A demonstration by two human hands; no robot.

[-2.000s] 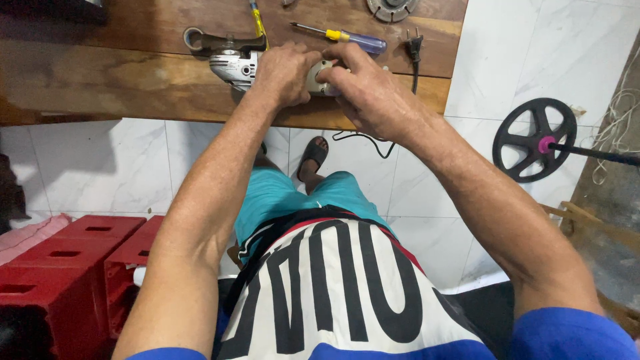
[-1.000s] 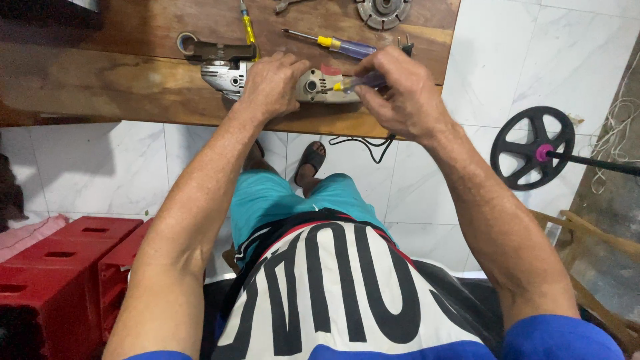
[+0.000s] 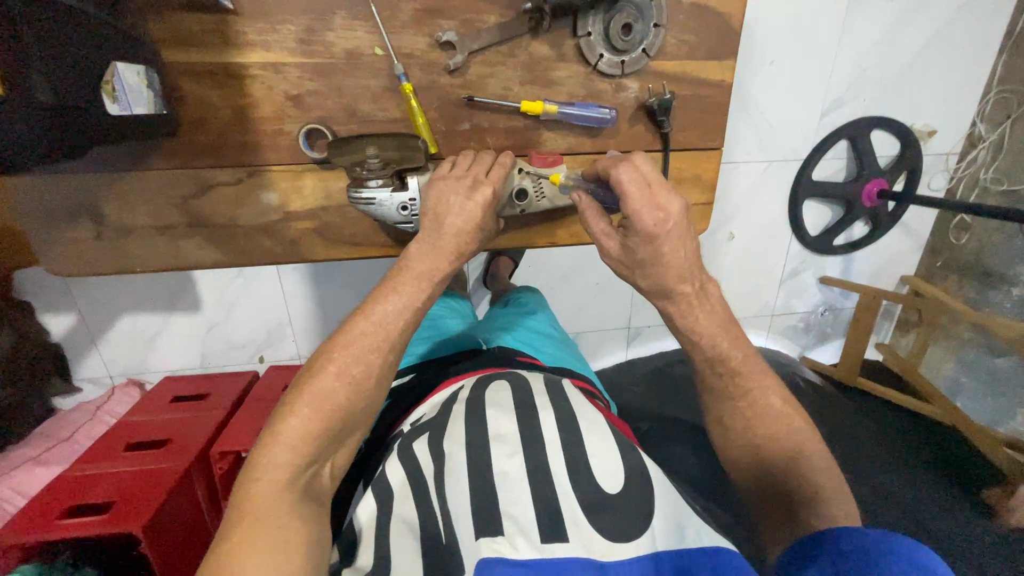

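An angle grinder (image 3: 384,200) lies on its side along the front edge of the wooden table, its metal gear head and disc guard to the left. My left hand (image 3: 466,200) is closed around the grinder's body. In my right hand (image 3: 644,212) is a short screwdriver (image 3: 588,192) with a clear purple and yellow handle; its tip points left at the grinder's housing, below the red switch. Whether the tip sits in a screw is not clear. Behind the grinder lie a second purple and yellow screwdriver (image 3: 572,113) and a thin screwdriver with a yellow handle (image 3: 417,116).
A wrench (image 3: 488,40), a segmented cutting disc (image 3: 622,36) and a power plug (image 3: 661,108) lie at the back. A tape roll (image 3: 316,142) is left of the guard. Red plastic stools (image 3: 120,472) stand lower left; a black spoked wheel (image 3: 856,186) is at the right.
Two seconds ago my right hand was over the grinder's body; now it is at the handle end with the small screwdriver. My left hand has stayed on the grinder.
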